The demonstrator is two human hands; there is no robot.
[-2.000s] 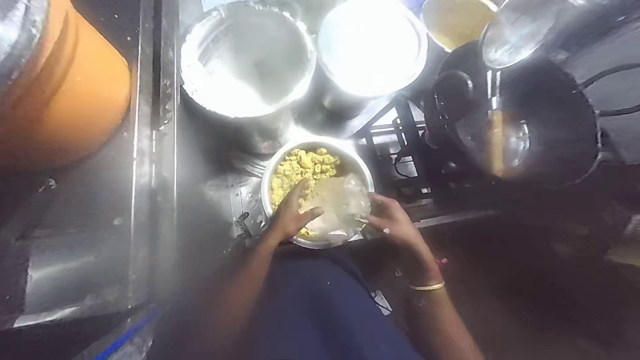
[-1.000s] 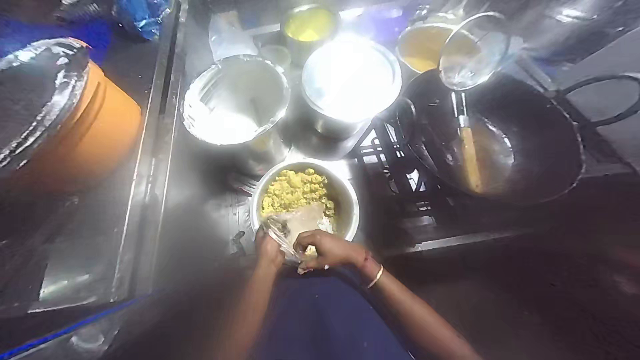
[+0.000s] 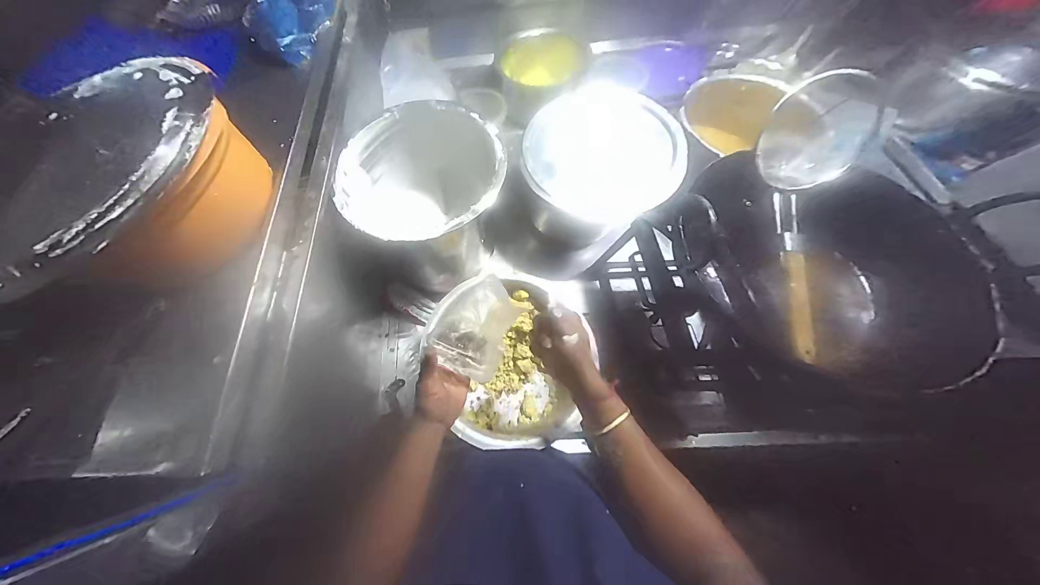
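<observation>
A round metal bowl (image 3: 496,441) holds crumbly yellow food (image 3: 520,345), with a white substance (image 3: 512,405) lying on it near the close side. My left hand (image 3: 441,392) grips a translucent plastic bag (image 3: 475,325) by its lower left part, over the left half of the bowl. The bag is tilted toward the right. My right hand (image 3: 562,345) is over the bowl's right side, white residue on its fingers; the fingers are curled and blurred, so whether they hold anything cannot be told.
Behind the bowl stand a white-coated metal pot (image 3: 422,171) and a brightly lit pot (image 3: 605,154). To the right are a black burner grate (image 3: 650,284) and a large dark wok (image 3: 918,284), with a wooden-handled strainer (image 3: 800,309) across it. An orange tub (image 3: 236,191) stands left.
The bag has moved to the bowl's left side, and my right hand has moved away from it to the right. White substance now shows on the yellow food.
</observation>
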